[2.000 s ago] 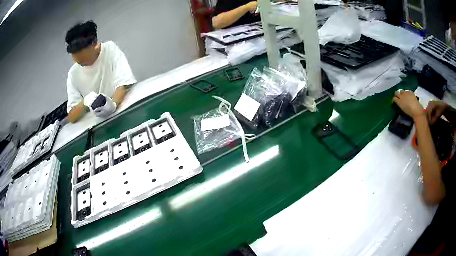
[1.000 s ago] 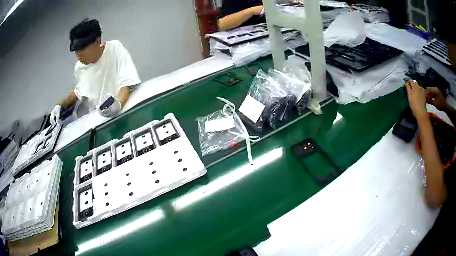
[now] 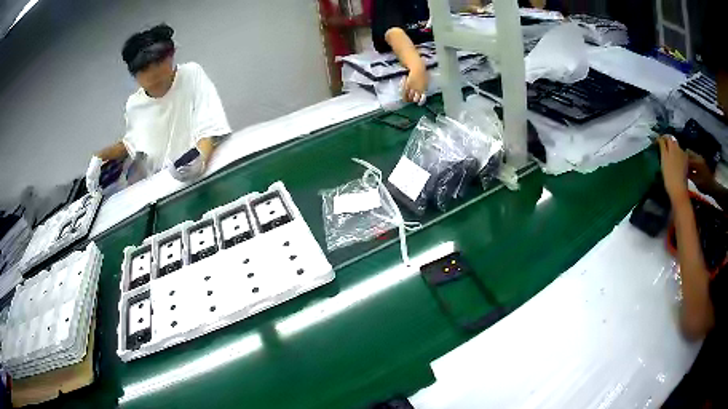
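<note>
A black phone case frame (image 3: 444, 268) with yellow dots at its solid end lies on the green conveyor belt (image 3: 359, 327), right of centre. A white blister tray (image 3: 231, 279) on the belt holds several dark parts in its back row and one at its front left. A dark object (image 3: 393, 403) is cut off by the bottom edge; I cannot tell what it is. Neither of my hands is visible.
Clear plastic bags (image 3: 447, 164) and a white strap (image 3: 395, 212) lie beyond the frame. Stacked blister trays (image 3: 52, 311) stand at left. A pale metal upright (image 3: 511, 88) rises behind. People sit at far left and right; another person's hand (image 3: 415, 84) reaches toward the belt's far side.
The phone case frame has moved left along the belt, nearer the tray. The far person's arm now reaches down to the belt. A small dark part at bottom left has left view.
</note>
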